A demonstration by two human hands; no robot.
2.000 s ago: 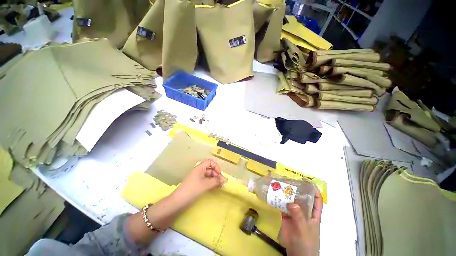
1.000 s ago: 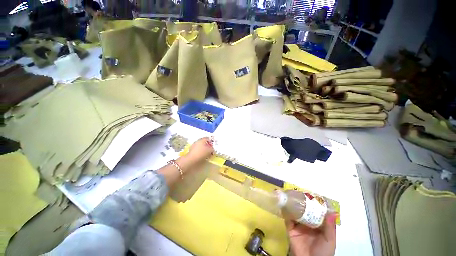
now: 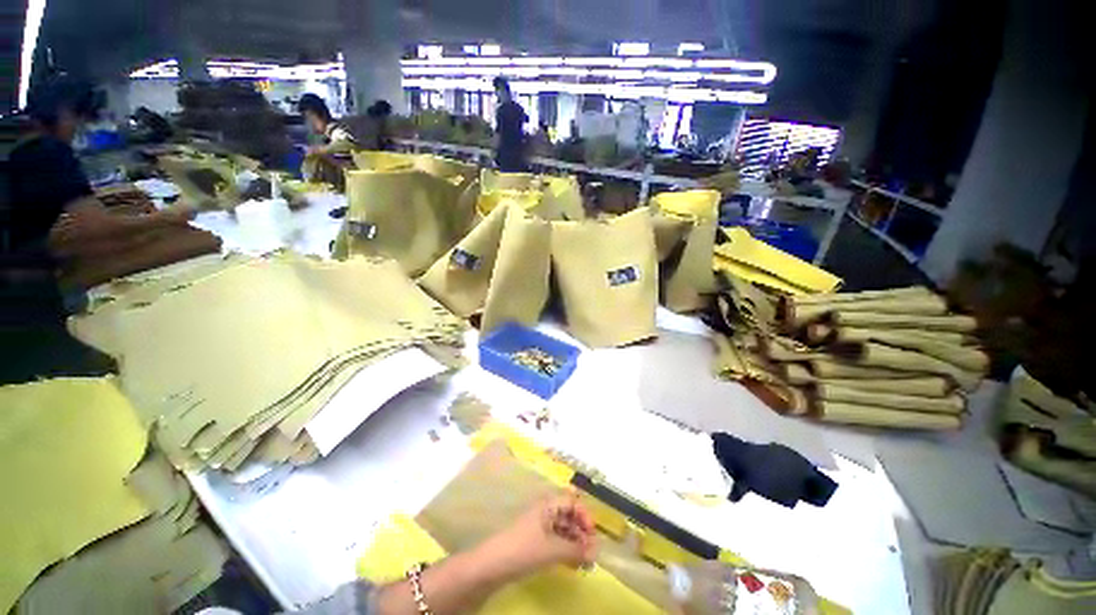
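Note:
My left hand (image 3: 555,535) is over the khaki and yellow bag panel (image 3: 475,493), near the bottom edge. Its fingers are bunched together; whether they pinch something small cannot be told. The clear glue bottle (image 3: 755,591) lies sideways at the bottom edge, nozzle towards my left hand, partly cut off. My right hand is out of the picture below. The yellow bar with the black strip (image 3: 643,514) runs diagonally beyond my left hand. Small metal pieces lie along it, and a loose heap (image 3: 469,412) is at its far left end.
A blue bin of metal pieces (image 3: 519,372) stands behind the bar. A black cloth (image 3: 775,469) lies right. Khaki panel stacks (image 3: 270,336) are left, part-made bags (image 3: 601,282) behind, folded bodies (image 3: 889,354) back right. People (image 3: 510,126) are in the background.
The view has tilted up, so the table sits lower. My left hand has moved from near the metal heap back over the panel. My right hand has left the picture.

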